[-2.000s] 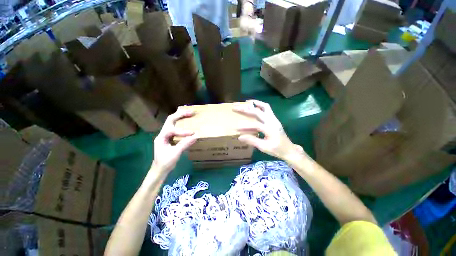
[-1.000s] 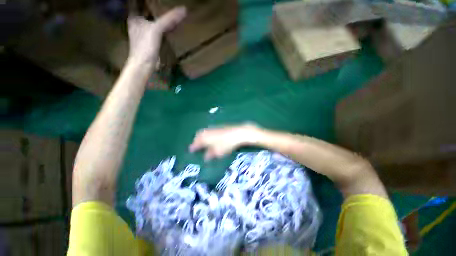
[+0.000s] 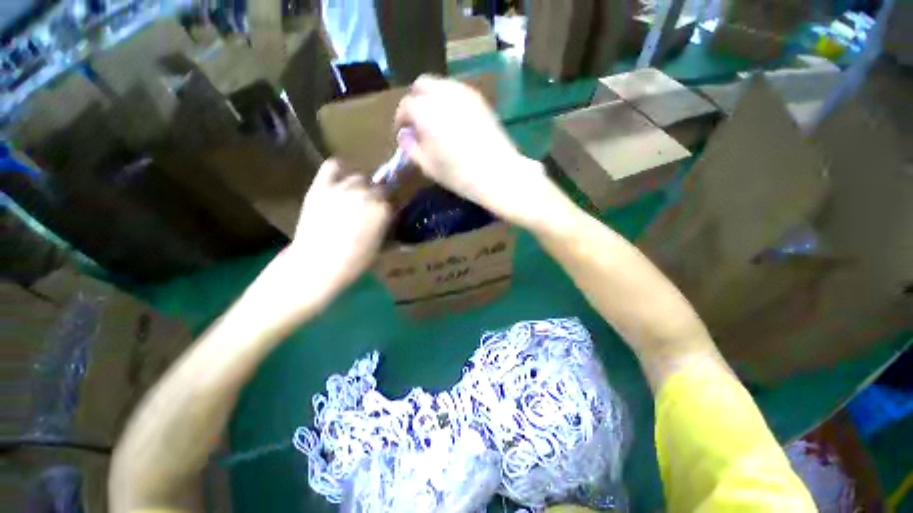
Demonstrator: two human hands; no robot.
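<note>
An open small brown carton (image 3: 455, 271) with dark printing stands on the green surface in front of me. A dark bagged product (image 3: 437, 215) shows inside it. My right hand (image 3: 452, 130) is above the carton and holds a small white cord (image 3: 394, 162). My left hand (image 3: 343, 215) is at the carton's left side, by the cord's lower end; its fingers are partly hidden, so I cannot tell if it grips anything. A heap of white coiled cords (image 3: 541, 401) in clear plastic lies nearest me.
Closed cartons (image 3: 616, 150) sit beyond the carton to the right. A large open carton (image 3: 761, 261) stands at right, another (image 3: 110, 371) at left. Tall open cartons (image 3: 190, 140) crowd the far left.
The closed small carton has left my hands; an open one with the dark product now stands in front. Both hands have come together above it, with a white cord in my right hand.
</note>
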